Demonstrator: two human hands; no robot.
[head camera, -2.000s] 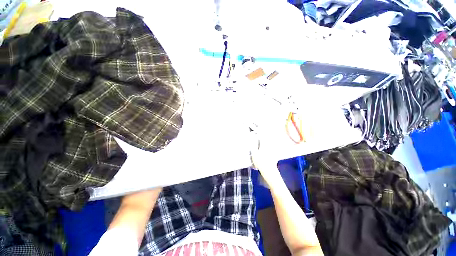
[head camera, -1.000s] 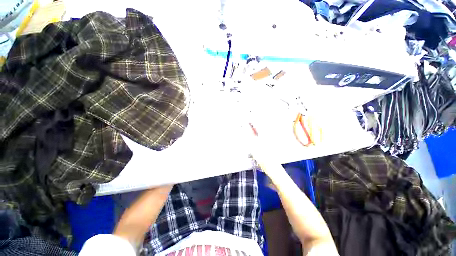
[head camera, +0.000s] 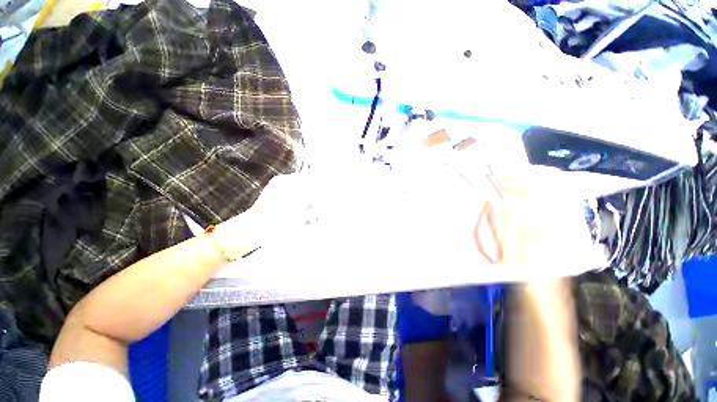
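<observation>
A large heap of dark brown-olive plaid garment (head camera: 212, 102) lies left of the needle area. My left hand (head camera: 287, 206) is over the white table at the heap's right edge; it is washed out by glare, so its fingers and any hold cannot be made out. My right hand (head camera: 534, 220) is blurred and overexposed beside the scissors (head camera: 487, 232), whose orange-red handle shows pale; whether it touches them cannot be told. The white sewing machine (head camera: 464, 78) stands beyond, with its presser foot area (head camera: 381, 157) in glare.
The machine's dark control panel (head camera: 601, 157) is at the right. Two small brown pieces (head camera: 437, 137) lie by the blue stripe. Striped cut pieces (head camera: 660, 228) hang beyond the machine's right end. More plaid garments (head camera: 629, 338) are heaped below right. The table's ruler-marked front edge (head camera: 251, 295) crosses above my lap.
My left hand has come up from below the table edge to beside the plaid heap. My right hand has moved right, to the scissors. The camera view has shifted a little.
</observation>
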